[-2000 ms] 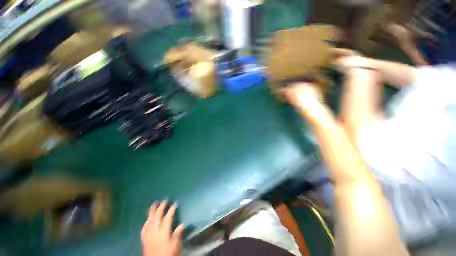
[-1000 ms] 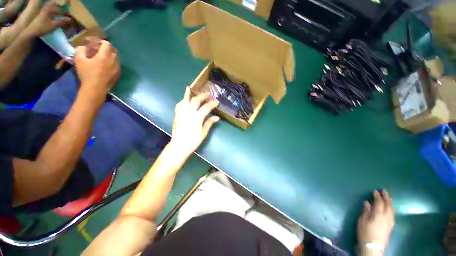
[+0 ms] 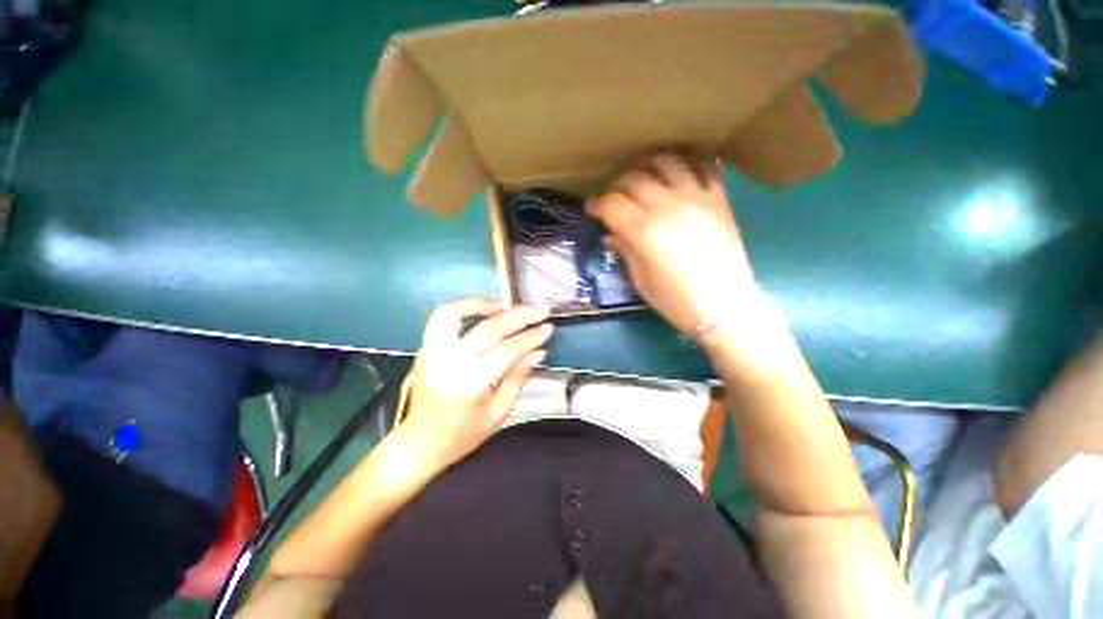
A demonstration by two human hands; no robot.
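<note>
The open mailer box (image 3: 629, 85) stands near the bench's front edge with its lid raised and rounded flaps spread. Inside are a coiled cable (image 3: 540, 218) at the back left, a pale shiny packet (image 3: 550, 271) at the front left and a dark item with a pale label (image 3: 611, 284) at the right. My left hand (image 3: 484, 363) rests its fingertips on the box's front left edge. My right hand (image 3: 677, 236) reaches into the box's right side, fingers bent. It hides the contents there, so I cannot tell whether it holds something.
The green bench (image 3: 242, 206) has a pale front edge. A blue parts bin (image 3: 982, 46) is at the top right. Part of a person and a red stool (image 3: 224, 538) are at the lower left. Another person's arm and pale clothing (image 3: 1064, 532) are at the right.
The view has turned and the box now stands directly in front of me. My right hand has moved from the bench into the box. My left hand has moved to the box's front edge.
</note>
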